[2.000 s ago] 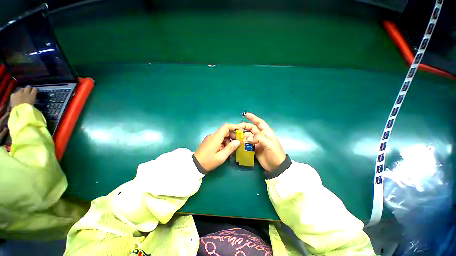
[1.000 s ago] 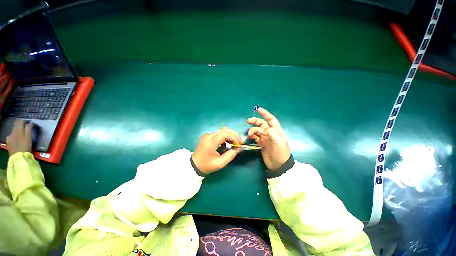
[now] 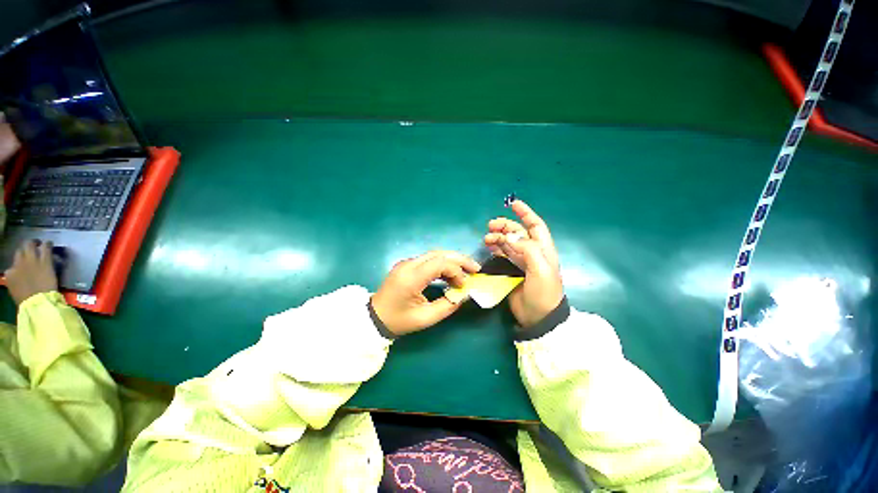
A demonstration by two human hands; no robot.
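My left hand pinches a small flat yellow piece between thumb and fingers above the green bench. The piece is tilted, with a dark part behind it and a pale lower corner. My right hand is raised at the piece's right end, palm turned in. Its index finger points up with a tiny dark label at the tip. Whether the right hand also grips the yellow piece is hard to tell.
An open laptop sits on a red-orange tray at left, with a neighbour's hand on a dark mouse. A white label strip hangs at right, beside crumpled clear film. Another red-orange tray is at the upper right.
The yellow piece has turned from upright to edge-on to tilted. My right hand has moved slightly up and right with the dark label. The neighbour's hand has moved from the keyboard to the mouse.
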